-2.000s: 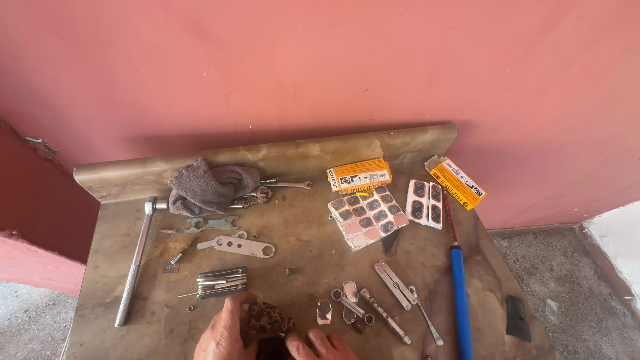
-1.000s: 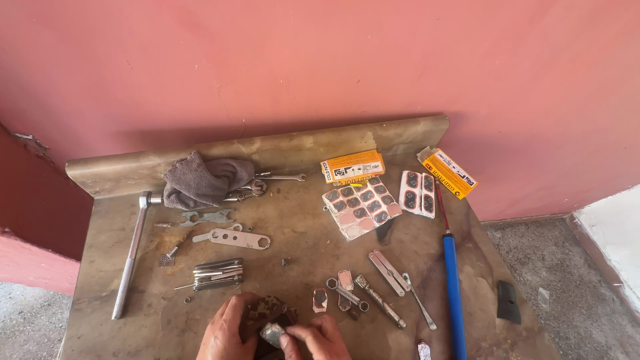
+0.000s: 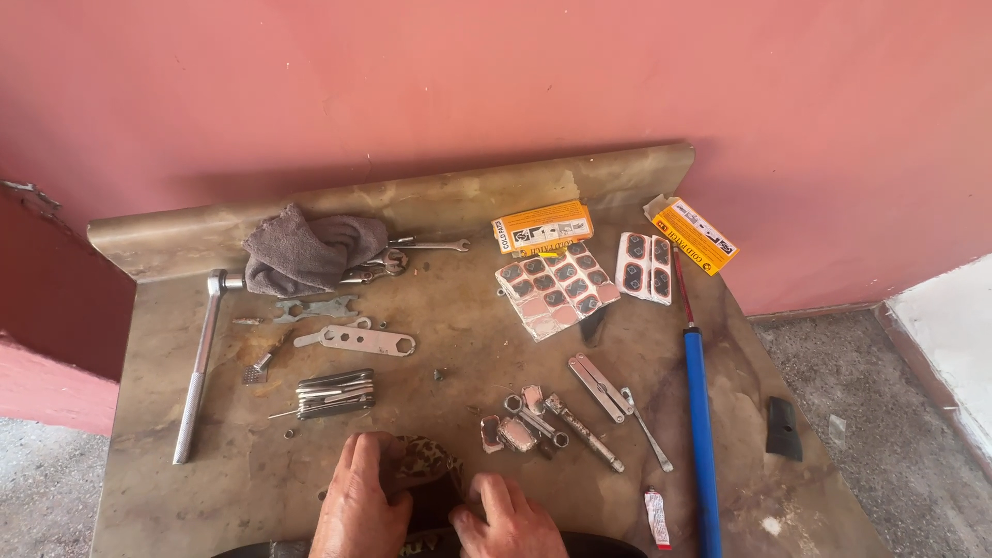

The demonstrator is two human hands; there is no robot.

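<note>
At the near edge, my left hand (image 3: pixel 363 492) is closed on the left side of a patterned dark item (image 3: pixel 422 465), which could be fabric or rubber. My right hand (image 3: pixel 504 515) pinches its right side, fingertips partly hidden. A black curved thing (image 3: pixel 597 545) runs beneath both hands. Just beyond the left hand lies a folding multi-tool (image 3: pixel 335 394). To the right of my hands are loose rubber patches (image 3: pixel 517 435), a double-ended ring wrench (image 3: pixel 536 421) and a worn metal rod tool (image 3: pixel 585 434). A small crumpled tube (image 3: pixel 656 518) lies nearer the right side.
A ratchet handle (image 3: pixel 198 372), grey cloth (image 3: pixel 310 248) and flat bike wrench (image 3: pixel 364 339) lie left. Patch sheets (image 3: pixel 554 287), orange patch boxes (image 3: pixel 542 226), folded pliers (image 3: pixel 601 387) and a blue hand pump (image 3: pixel 701 442) lie right. The table's raised back edge (image 3: pixel 434 194) meets the wall.
A small silvery-white object held between my hands one second ago no longer shows there. The crumpled tube now lies in full view by the pump.
</note>
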